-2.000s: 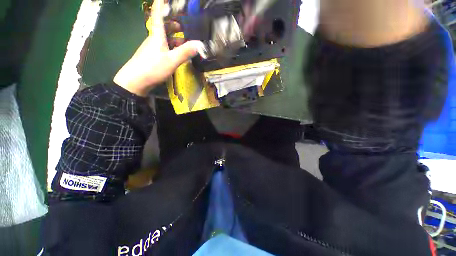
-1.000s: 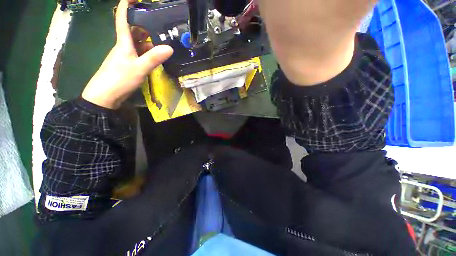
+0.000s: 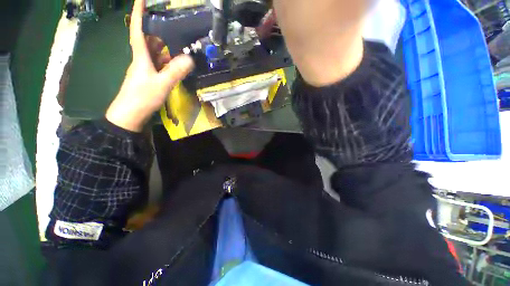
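The black socket housing lies on the fixture at the top of the view, its far side cut off. My left hand grips its left end, thumb on the near side and fingers around the edge. The dark upright screwdriver stands over the housing, its silver nose and blue round part low against it. My right wrist and forearm come in at the top right; the fingers are beyond the top edge. The fixture has yellow-black tape, white padding and a small grey-black block.
A green bench top is left of the fixture. The conveyor's pale edge rail runs down the left, with a white textured sheet beyond it. A ribbed blue bin stands at right, above a metal rack with a white handle.
Since the oldest frame, the screwdriver has gone from blurred to sharper over the housing's left part. The view has shifted, showing more of the blue bin. My left hand keeps its grip.
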